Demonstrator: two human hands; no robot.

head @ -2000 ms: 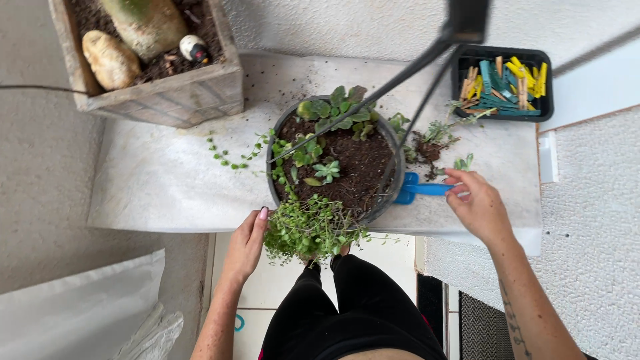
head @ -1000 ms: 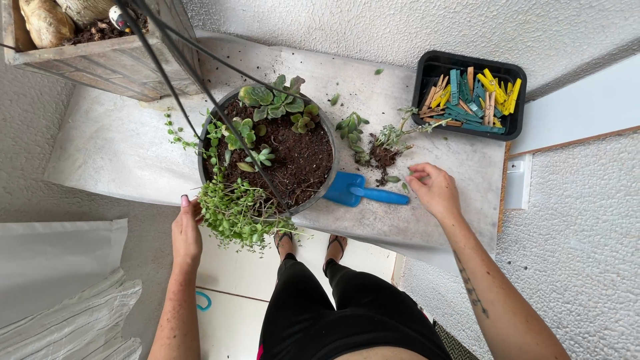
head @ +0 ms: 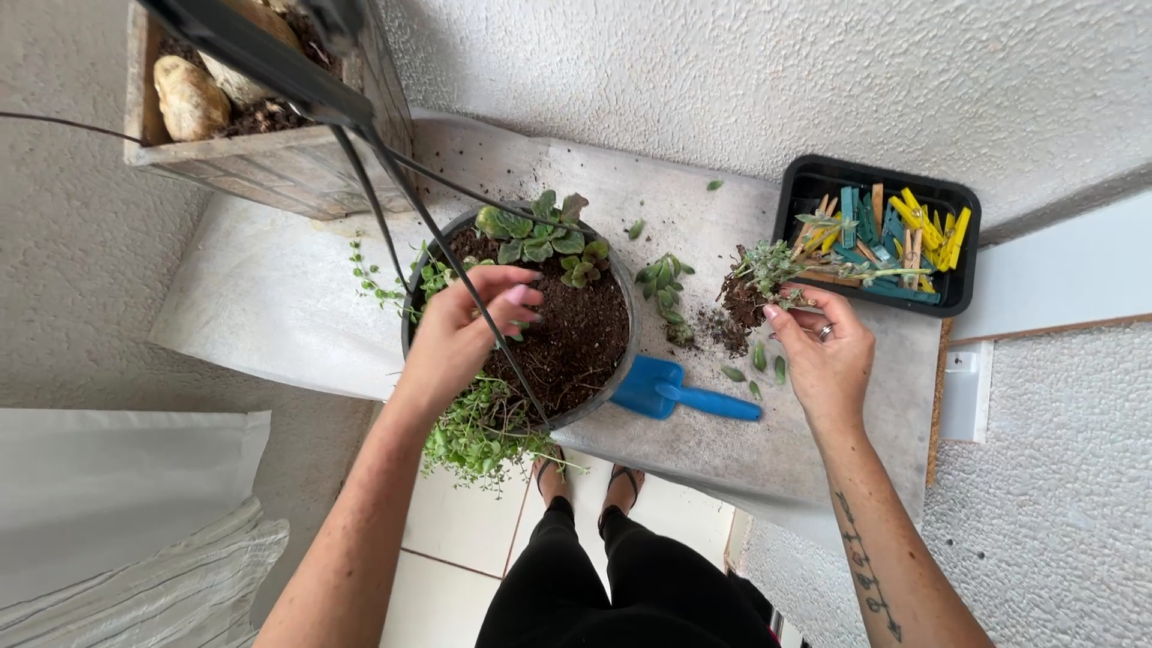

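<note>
My right hand (head: 823,346) pinches a small succulent plant (head: 765,274) with a soil-covered root ball, just over the near left corner of a black tray. My left hand (head: 477,324) is above the soil on the left of a round hanging pot (head: 627,360), fingers apart, with nothing seen in it. Rosette succulents (head: 540,229) grow at the pot's far side, and a trailing plant (head: 477,432) spills over its near left rim. A blue plastic hand trowel (head: 684,394) lies right of the pot, its blade beside the rim. A loose succulent cutting (head: 664,281) lies between pot and tray.
The black tray (head: 970,261) holds teal, yellow and wooden clothespins (head: 913,225). A wooden planter (head: 279,166) stands at the back left. Fallen leaves (head: 759,356) and soil crumbs are on the cloth-covered table. The pot's black hanger straps (head: 432,225) cross above it. A textured wall runs behind.
My right hand has taken hold of the small succulent, which lay on the table, and raised it. My left hand has moved from beside the trailing plant to above the pot's soil.
</note>
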